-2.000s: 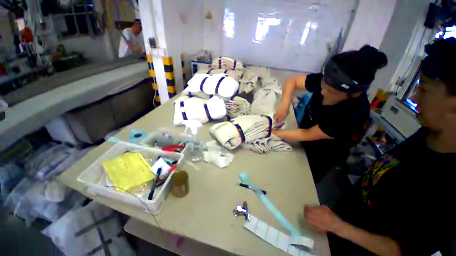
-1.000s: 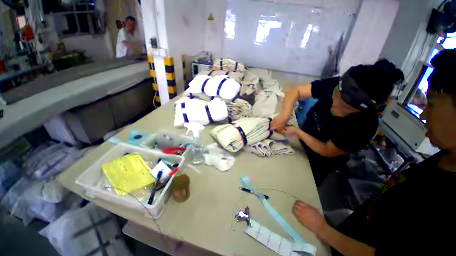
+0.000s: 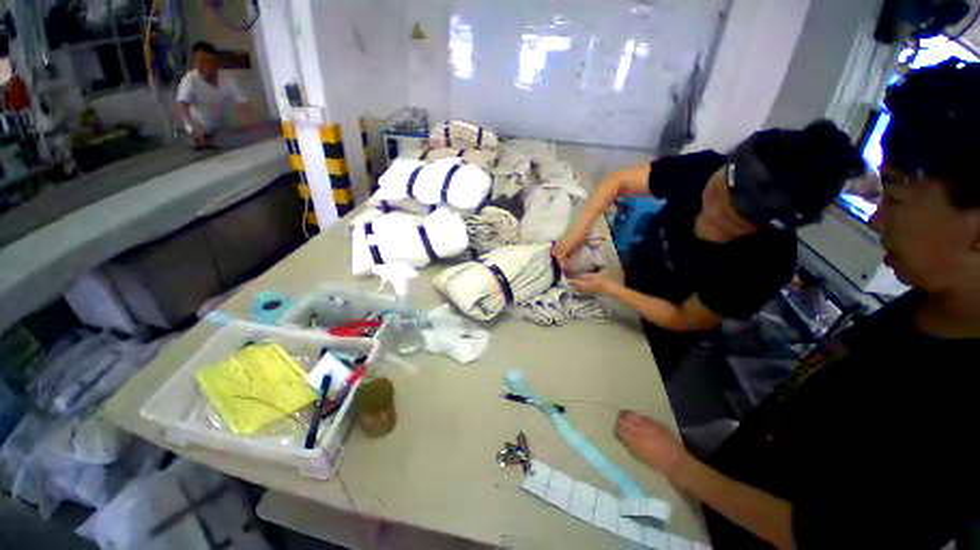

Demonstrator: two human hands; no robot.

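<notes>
Neither of my hands is in the picture. Nearest in front of me on the beige worktable (image 3: 451,462) lie a white label strip divided into squares (image 3: 580,502), a pale blue ribbon (image 3: 575,440), a dark pen (image 3: 531,402) across the ribbon and a small shiny metal tool (image 3: 514,456) at the strip's upper end. A white tray (image 3: 183,435) at the left holds a yellow sheet (image 3: 256,389), pens and red-handled scissors (image 3: 346,389). A brown cylinder (image 3: 376,407) stands beside it. A cream fabric bundle (image 3: 496,281) with dark bands lies further back.
Another person's hands (image 3: 575,269) touch the cream bundle's right end. A second person's hand (image 3: 648,438) rests at the table's right edge. White banded bundles (image 3: 408,239) are piled behind. A spray bottle (image 3: 406,328) and crumpled whitish plastic (image 3: 456,335) lie mid-table. A striped pillar (image 3: 322,172) stands left.
The view has shifted, so the tray and bundles appear further left. The person at the bundle has bent closer to its right end. The nearer person's hand has moved slightly up along the table's edge.
</notes>
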